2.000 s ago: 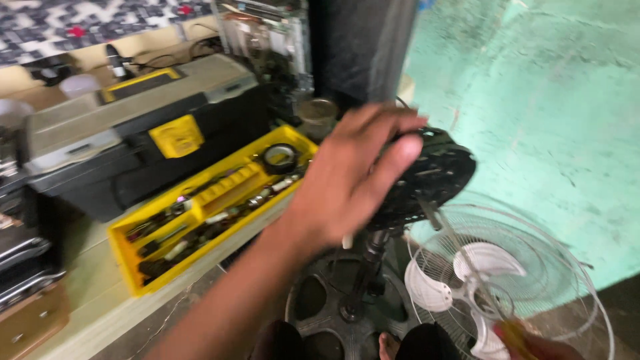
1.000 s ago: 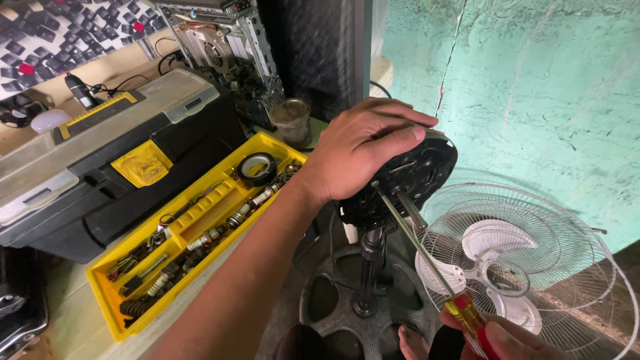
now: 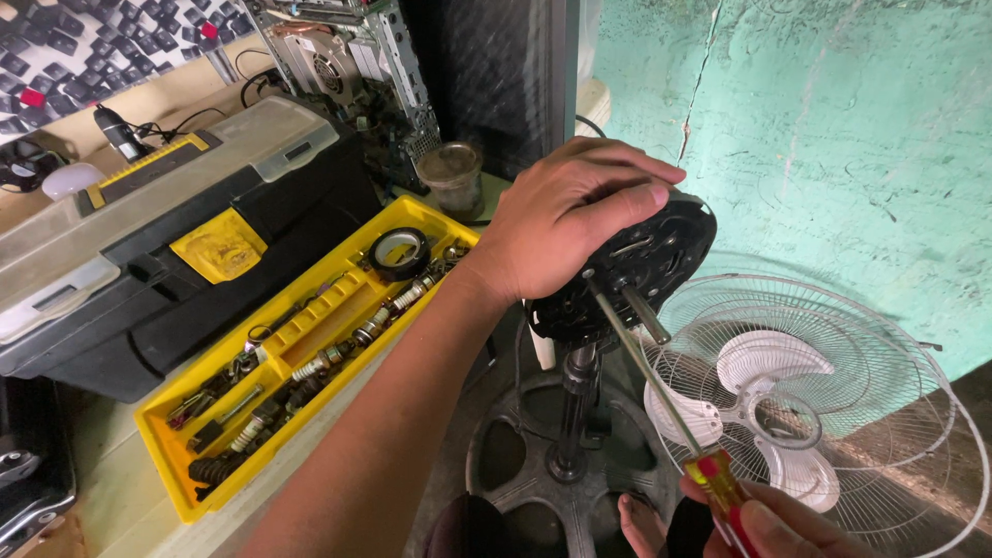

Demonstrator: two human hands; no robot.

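My left hand (image 3: 570, 221) grips the upper left edge of a black fan motor front plate (image 3: 674, 248) that tops a black stand pole (image 3: 577, 387). A bare metal shaft (image 3: 646, 314) sticks out of the plate. In my right hand (image 3: 775, 519), at the lower right, is a screwdriver (image 3: 659, 391) with a red and yellow handle. Its tip meets a screw on the plate, left of the shaft and just under my left palm. The far side of the motor is hidden by my left hand and the plate.
A round fan base (image 3: 535, 504) stands on the floor near a bare foot. White fan blades (image 3: 767, 360) and a wire fan guard (image 3: 876, 302) lie to the right by the green wall. On the left are a yellow tray (image 3: 147, 434) of spark plugs, a toolbox (image 3: 287, 225) and a cup (image 3: 453, 182).
Two seconds ago my left hand was on the motor and the screwdriver was blurred. The screwdriver's tip has moved from near the shaft to a screw farther left. My left hand still holds the plate.
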